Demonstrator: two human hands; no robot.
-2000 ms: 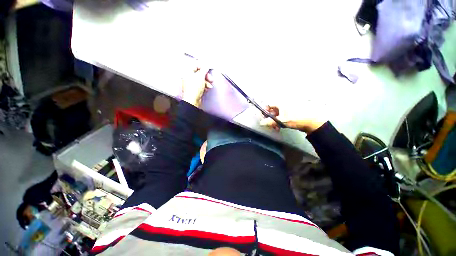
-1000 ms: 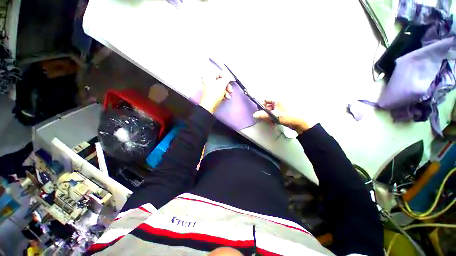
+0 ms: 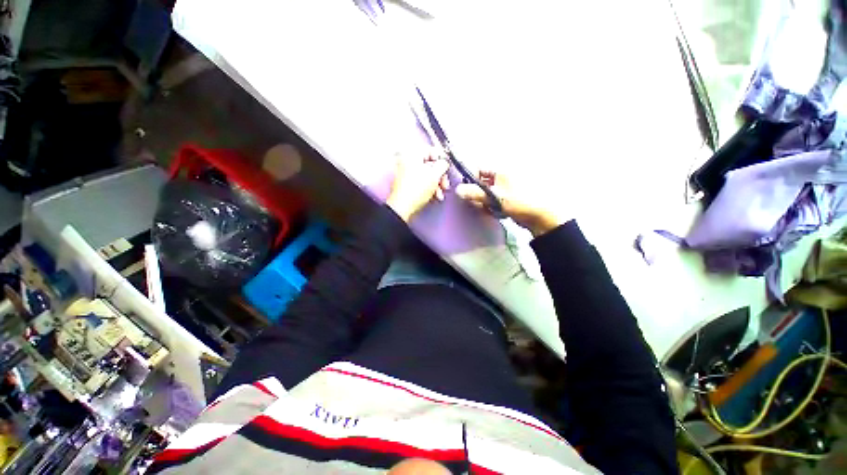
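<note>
A lilac fabric piece [image 3: 453,227] lies at the near edge of the white table, bleached by glare in part. My left hand [image 3: 420,186] is on the fabric, its fingers near the shears; glare hides whether they pinch the cloth. My right hand [image 3: 509,199] grips the handles of the black shears [image 3: 439,130]. The long blades point up and left, away from me, along the far side of the lilac piece. Thin dark threads or a sliver lie on the table just below my right hand.
A crumpled lilac heap [image 3: 762,199] with a black item [image 3: 738,162] lies at right. A dark iron [image 3: 710,341] sits at the table's right corner. Below left are a black plastic bag [image 3: 209,232], a red crate [image 3: 283,209], a blue stool [image 3: 283,283] and machine-like equipment [image 3: 102,339].
The view has shifted, so the table's things sit lower and further left. My left hand is now closer to the shears and my right hand. The right hand still grips the shears.
</note>
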